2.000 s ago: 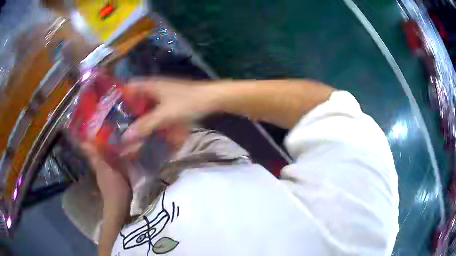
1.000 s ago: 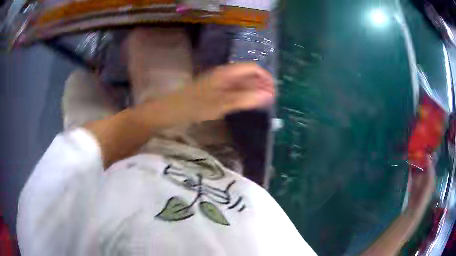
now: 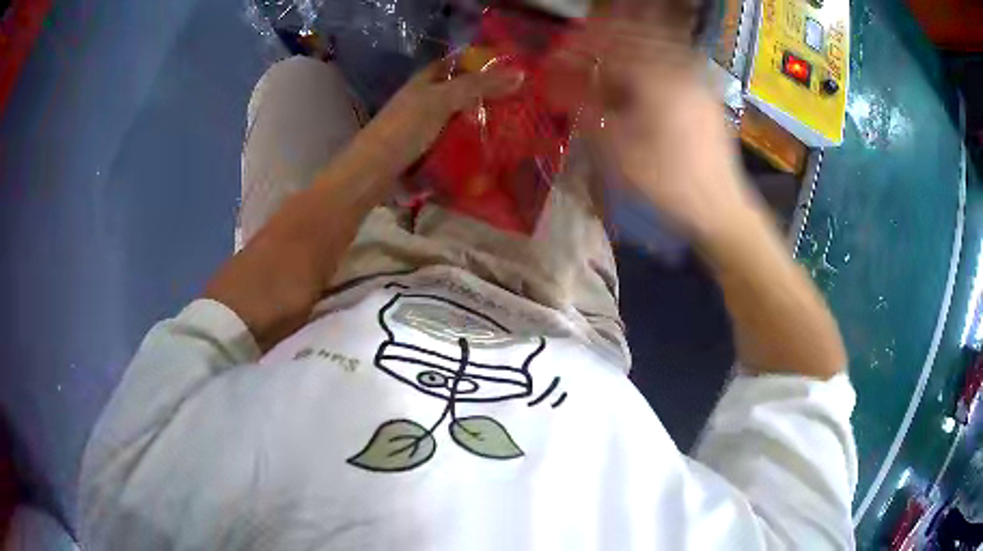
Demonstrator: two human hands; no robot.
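A red box (image 3: 490,145) with orange-yellow marks is held above my lap, tilted, at the top middle of the head view. Clear wrap (image 3: 552,183) sits loosely around it and glints at the edges. My left hand (image 3: 469,88) holds the box on its left side, fingers over its upper face. My right hand (image 3: 647,118) is blurred at the box's upper right; its fingertips are hard to make out, so I cannot tell what it grips.
The yellow control panel (image 3: 800,67) with a lit red switch is at the upper right. The green surface (image 3: 889,205) with a white line runs down the right. Crumpled clear film (image 3: 367,19) is at the top left. Red boxes (image 3: 911,522) show at the lower right edge.
A second ago my right hand held a red box out at the far right and my left hand was empty. Now both hands are at a wrapped box above my lap.
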